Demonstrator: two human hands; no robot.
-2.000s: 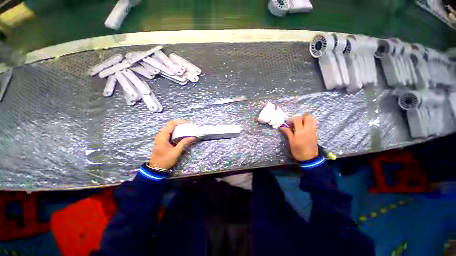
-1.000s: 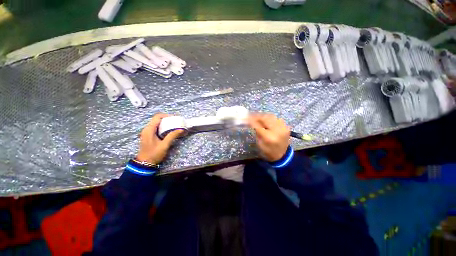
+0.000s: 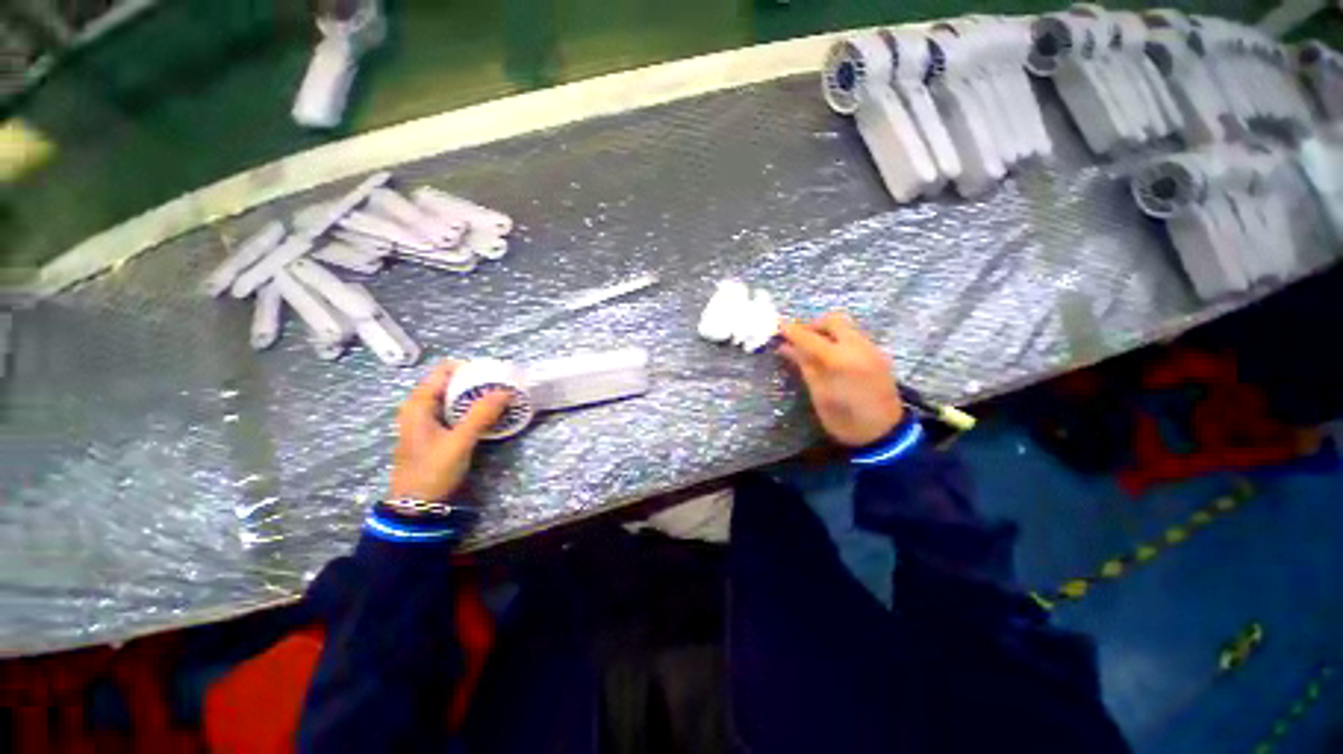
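My left hand [image 3: 442, 435] is shut on the round spoked head of a white handheld fan [image 3: 589, 379]. The fan's straight handle points right, just above or on the bubble wrap; I cannot tell which. My right hand [image 3: 843, 376] grips a small mallet [image 3: 739, 317] by its dark shaft. The mallet's white two-lobed head lies left of the fingers, apart from the fan handle, and the yellow tip shows past the wrist. A thin pale strip [image 3: 611, 292] lies beyond the fan.
Loose handle covers [image 3: 309, 302] lie piled at the left on the bubble wrap [image 3: 133, 442]. Fans stand in tight rows [image 3: 957, 111] at the right. The green conveyor belt [image 3: 486, 44] beyond the bench edge carries a single fan [image 3: 327, 74]. Red supports [image 3: 1215, 427] stand below.
The mallet came over the fan handle, then moved back right, away from it. The fan has turned so its spoked face now shows. The view has tilted and shifted.
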